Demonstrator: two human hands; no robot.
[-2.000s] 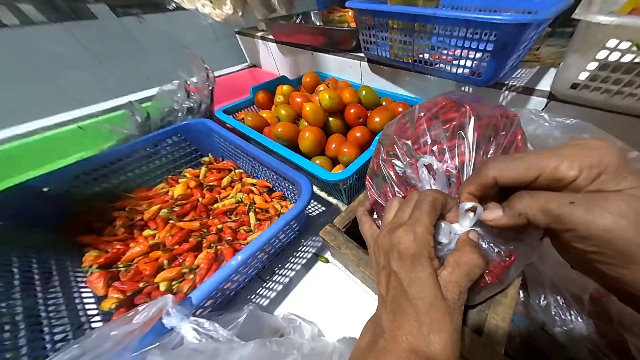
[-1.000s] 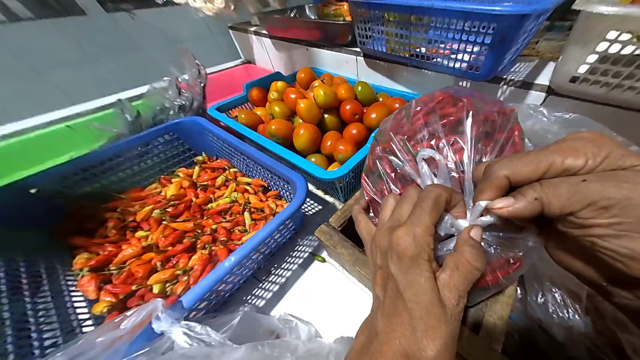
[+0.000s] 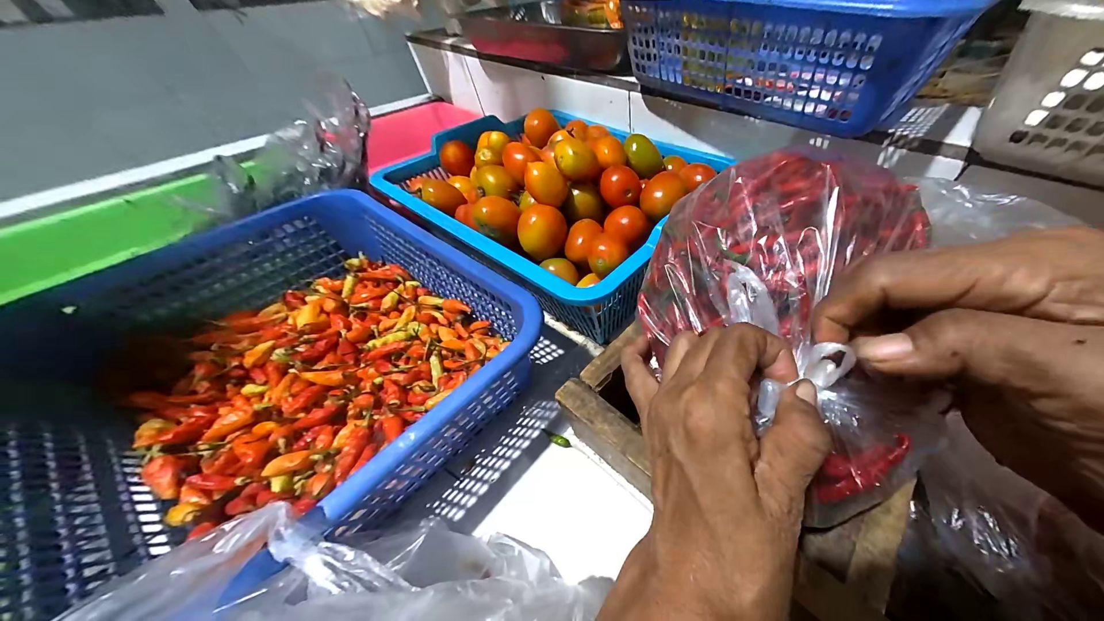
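Note:
A clear plastic bag of red chillies (image 3: 776, 224) rests on a wooden crate (image 3: 604, 423), with a white plastic knot (image 3: 828, 366) at its gathered part. My left hand (image 3: 724, 440) pinches the bag beside the knot between thumb and fingers. From the right, my right hand (image 3: 975, 336) holds the knot's loop between thumb and forefinger. A few red chillies (image 3: 862, 470) show through the plastic below the knot. What lies under my palms is hidden.
A blue basket of small orange and red chillies (image 3: 517, 332) stands at left, a light-blue basket of tomatoes (image 3: 578, 291) behind it. Another blue basket (image 3: 776, 65) and a metal tray (image 3: 543, 39) sit on the tiled ledge. Loose clear plastic (image 3: 448, 569) lies in front.
My right fingers have shifted a little at the knot, where a rounded loop now shows instead of the pulled strands of a second ago. My left hand keeps its grip.

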